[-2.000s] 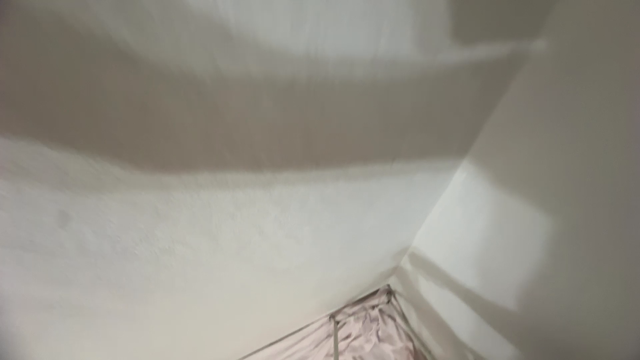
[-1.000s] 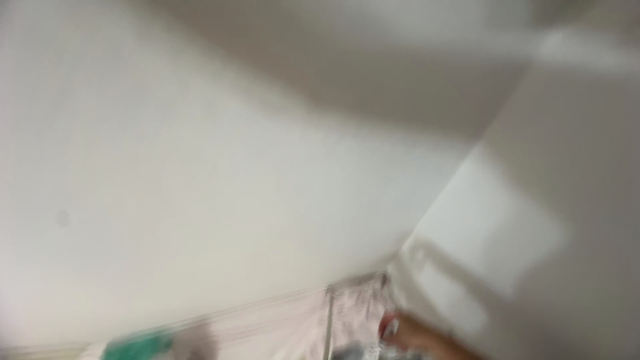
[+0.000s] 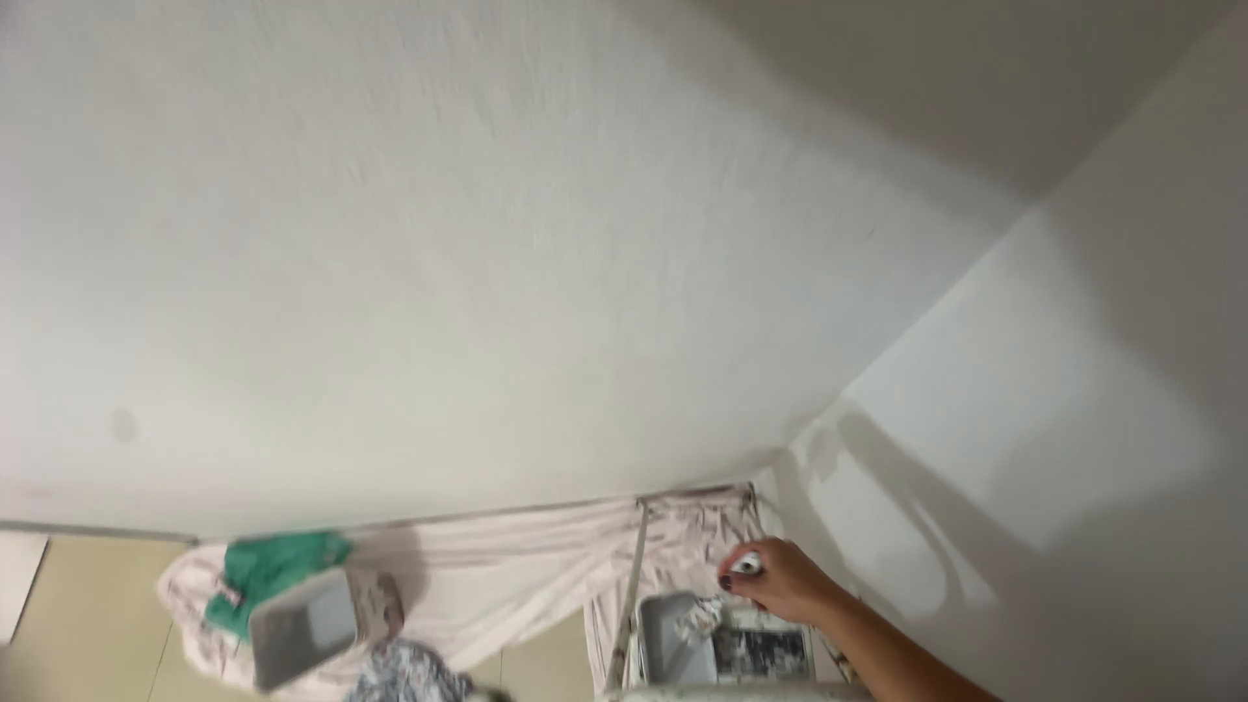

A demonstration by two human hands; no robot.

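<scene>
My right hand reaches in from the lower right, its fingers closed around a small white object whose kind I cannot tell. Below and left of it is a grey tray with a crumpled whitish cloth or paper at its edge. Beside the tray, under the hand, lies a dark, paint-marked flat item. A ladder-like frame surrounds them. My left hand is out of view.
White walls meet in a corner at the right. On the tiled floor lie a pinkish sheet, a green cloth, a grey-white container and a patterned cloth.
My right hand, out of view two seconds ago, has come in from the lower right. The view has tilted down, showing more of the floor, the tray and the container.
</scene>
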